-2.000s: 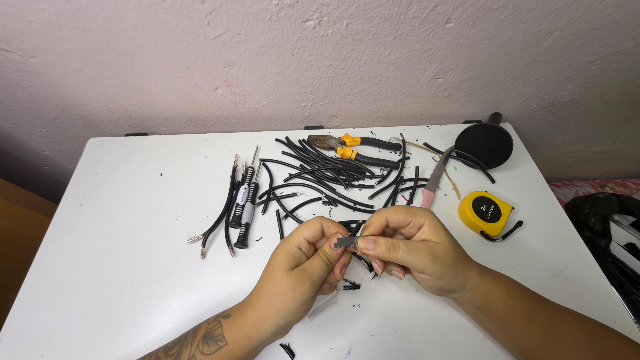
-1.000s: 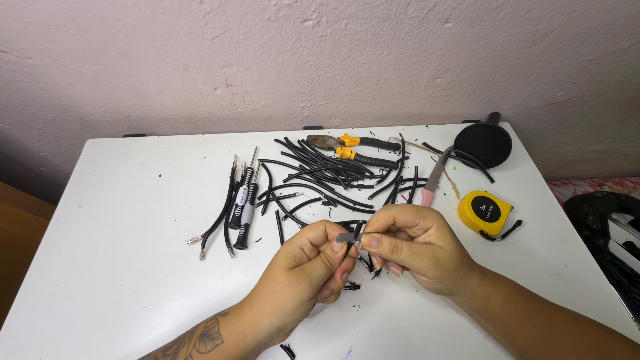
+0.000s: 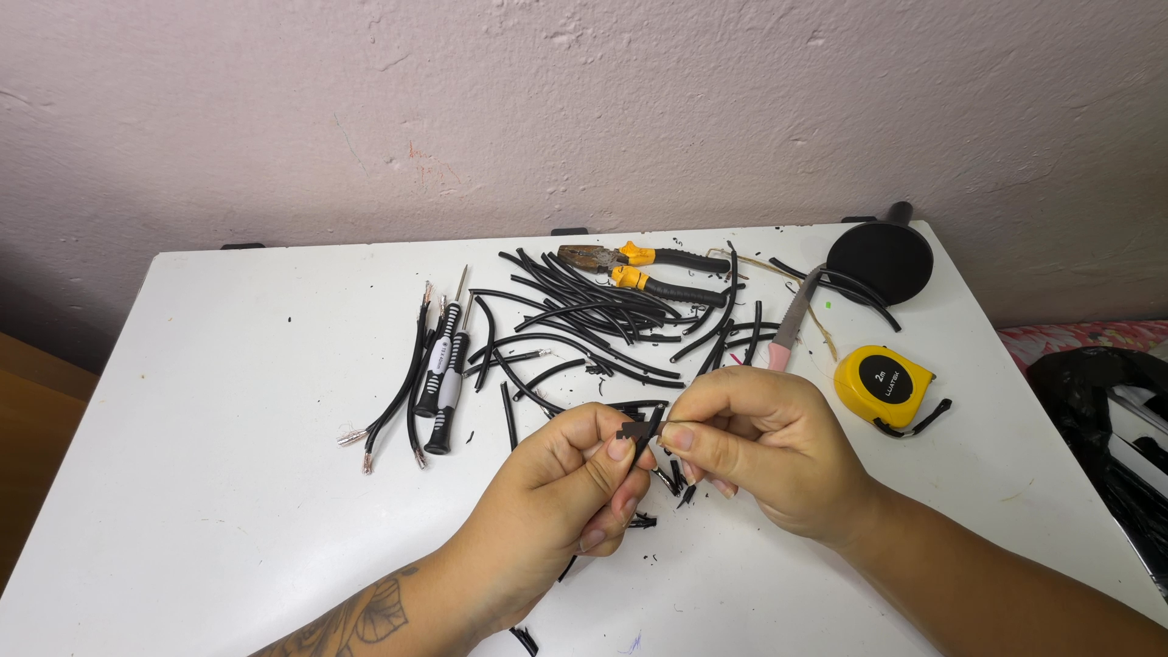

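My left hand (image 3: 570,488) pinches a short length of black cable (image 3: 650,436) between thumb and fingers. My right hand (image 3: 776,447) grips a small, dark, flat metal blade (image 3: 634,429) with a notched end, which lies across the cable near its upper end. The fingertips of both hands almost meet. Behind them lies a heap of cut black cables (image 3: 584,306). Just beyond my right hand is a serrated knife (image 3: 798,310) with a pink handle. The cable's lower part is partly hidden by my left hand.
Pliers (image 3: 639,260) with orange and black handles lie behind the cables. Two screwdrivers (image 3: 447,383) rest at left beside cables with bared wire ends (image 3: 397,401). At right are a yellow tape measure (image 3: 881,383) and a round black object (image 3: 879,260). Black scraps dot the white table (image 3: 228,547).
The notched blade has tilted and shifted slightly between my fingers, and the cable now shows more plainly beside it. Both hands stay in nearly the same place.
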